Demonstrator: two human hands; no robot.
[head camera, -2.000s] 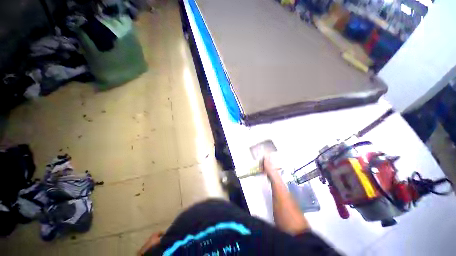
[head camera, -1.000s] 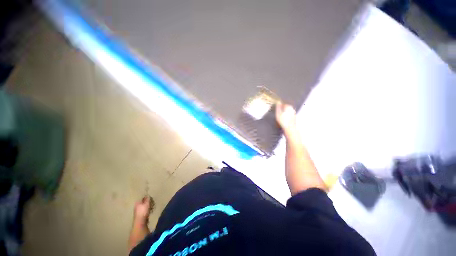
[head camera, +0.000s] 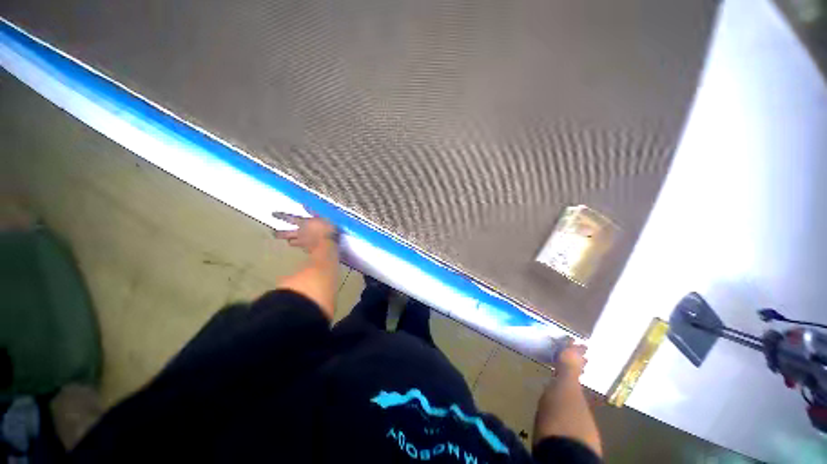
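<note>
The grey-brown fabric lay (head camera: 435, 100) covers most of the table. A blue and white underlay strip (head camera: 227, 168) shows along its near edge. My left hand (head camera: 311, 234) rests on this strip at the table edge, fingers spread. My right hand (head camera: 569, 355) is at the strip near the lay's corner; its fingertips touch the edge, and whether they grip it is unclear. A shiny yellowish, pale flat item (head camera: 578, 245) lies on the lay near the corner.
The cutting machine (head camera: 802, 358) is at the right, partly cut off, with its grey base plate (head camera: 695, 328) towards me. A yellow bar (head camera: 640, 362) lies on the white table (head camera: 725, 181) beside it. A green sack (head camera: 45, 308) is on the floor at left.
The shiny flat item, near my right hand before, now lies free on the lay. Both hands have come to the lay's near edge. The view has turned and moved closer over the lay.
</note>
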